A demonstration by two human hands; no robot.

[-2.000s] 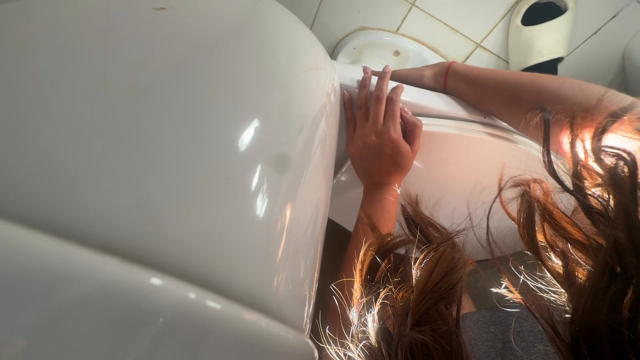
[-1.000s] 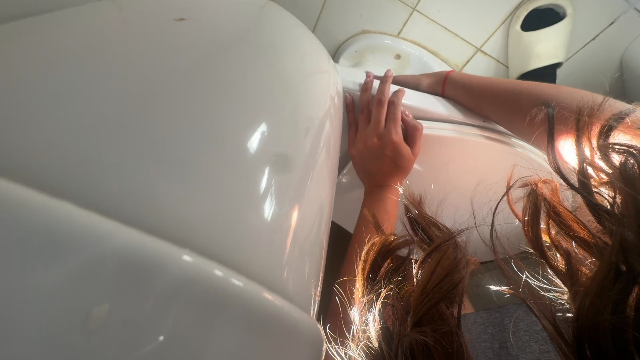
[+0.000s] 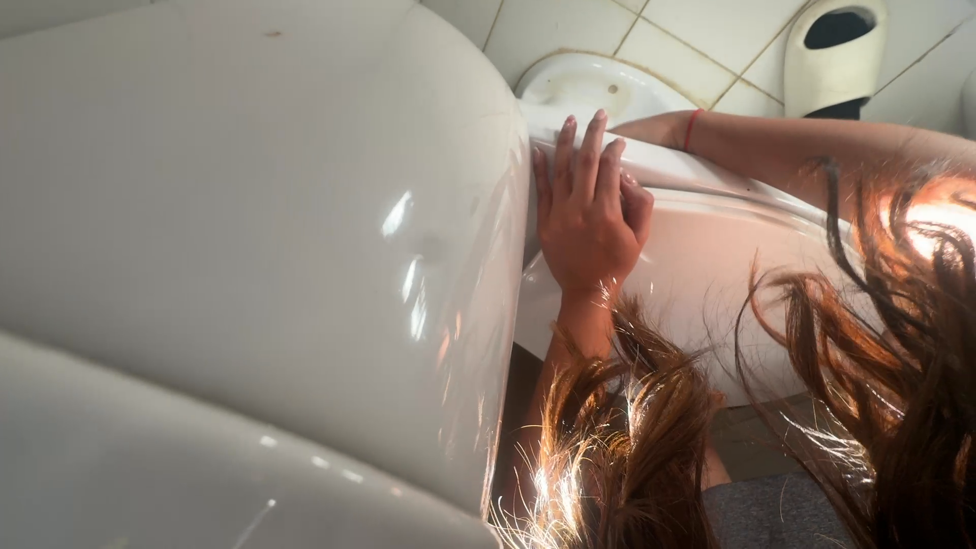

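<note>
A large glossy white ceramic toilet tank fills the left side. Right of it lies the white toilet seat and bowl. My left hand lies back up with fingers spread on the white surface where seat and tank meet; nothing shows in its grasp. Beyond the seat's far edge, my right hand reaches down behind it, a thin red band at the wrist. Its fingers are mostly hidden, so what they touch cannot be seen. Past both hands, the toilet's foot with a small round spot meets the floor.
White floor tiles with brownish grout lie beyond the toilet. A cream slipper with a dark opening rests on them at the upper right. Long brown hair hangs over the lower right, partly covering both arms. Grey cloth shows at the bottom.
</note>
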